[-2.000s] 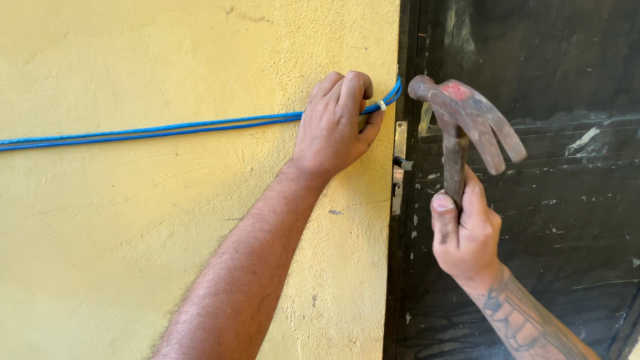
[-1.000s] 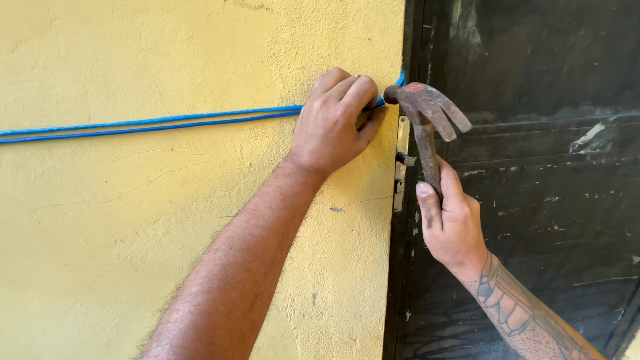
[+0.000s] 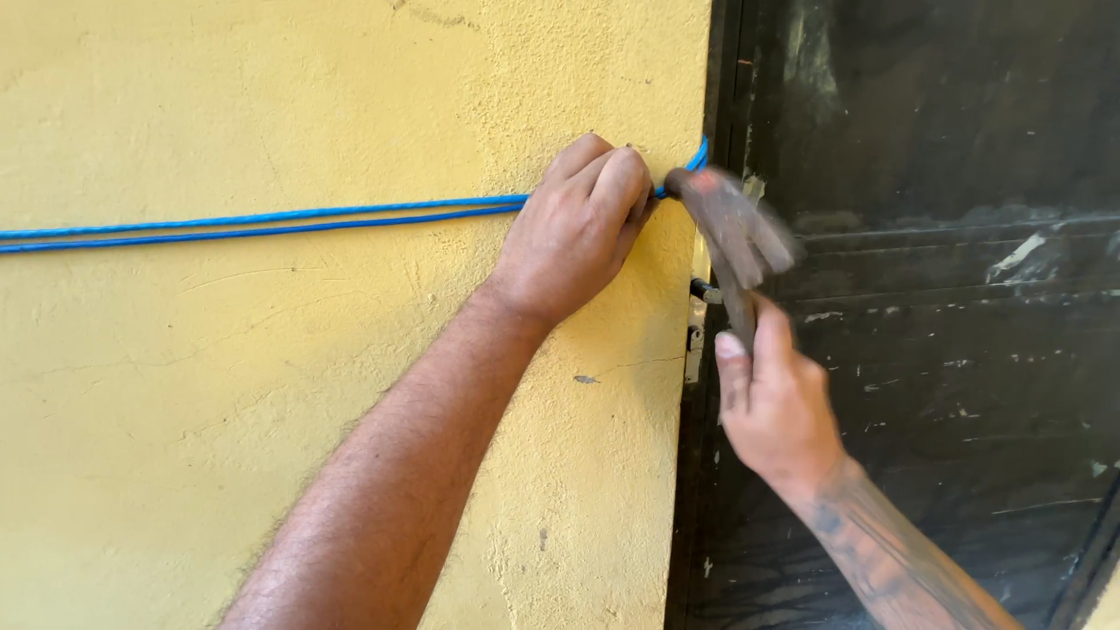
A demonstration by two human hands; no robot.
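Observation:
Two blue cables [image 3: 350, 215] run side by side across the yellow wall [image 3: 219, 394] and pass under my left hand [image 3: 582, 223], whose curled fingers grip them against the wall. Past my fingertips the cables bend upward at the wall's edge. My right hand [image 3: 779, 394] is closed around the handle of a claw hammer [image 3: 731, 223], blurred by motion. The hammer's face is at the cables, just right of my left fingers; whether it touches cannot be told. The small white clip seen there earlier is hidden.
A dark metal door [image 3: 927, 367] with scuffs and pale scratches fills the right side. A lock plate with a handle [image 3: 704, 291] sits at the wall's edge, just below the hammer head and close to my right hand.
The hammer in my right hand has moved left, from over the door to the cables beside my left fingers. My left hand stays in about the same place on the cables.

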